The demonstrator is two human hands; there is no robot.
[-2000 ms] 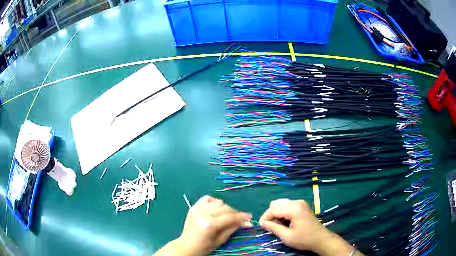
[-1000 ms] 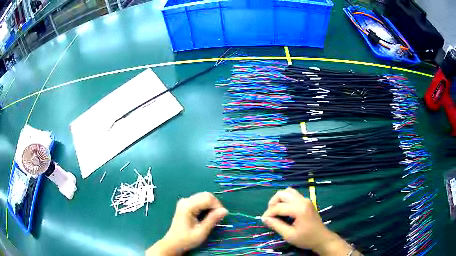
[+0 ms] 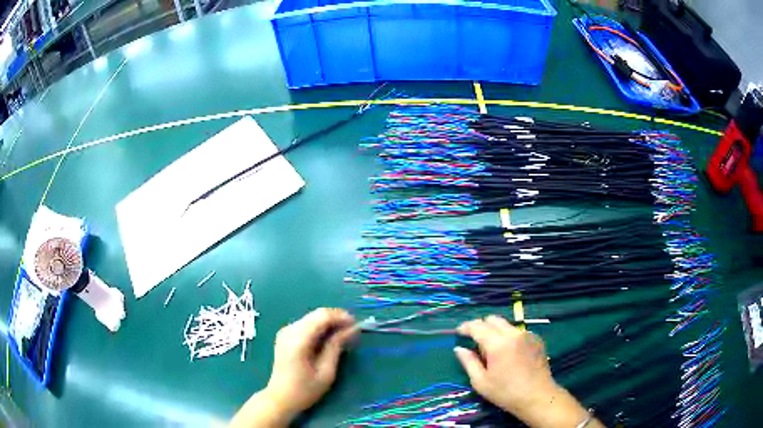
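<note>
My left hand (image 3: 314, 355) holds the free ends of thin core wires (image 3: 410, 326) between its fingertips, with a small pale piece at the fingers. My right hand (image 3: 514, 364) grips the same strands further right, near the black sheath. The strands, pale and reddish, stretch between my hands. A pile of white marker tubes (image 3: 222, 324) lies left of my left hand. Black multi-core cables (image 3: 577, 255) lie in bundles above and right of my hands. More coloured cores (image 3: 418, 407) lie below, cut off by the picture's edge.
A white sheet (image 3: 180, 217) with a black sample cable lies upper left. A small fan (image 3: 58, 263) stands over a blue tray (image 3: 35, 355) at far left. A large blue bin (image 3: 418, 46) is at the top. A second blue tray (image 3: 640, 71) and a red tool (image 3: 729, 155) are at right.
My hands have moved slightly up and apart from the lower cores. The green strand between them is replaced by pale and reddish strands.
</note>
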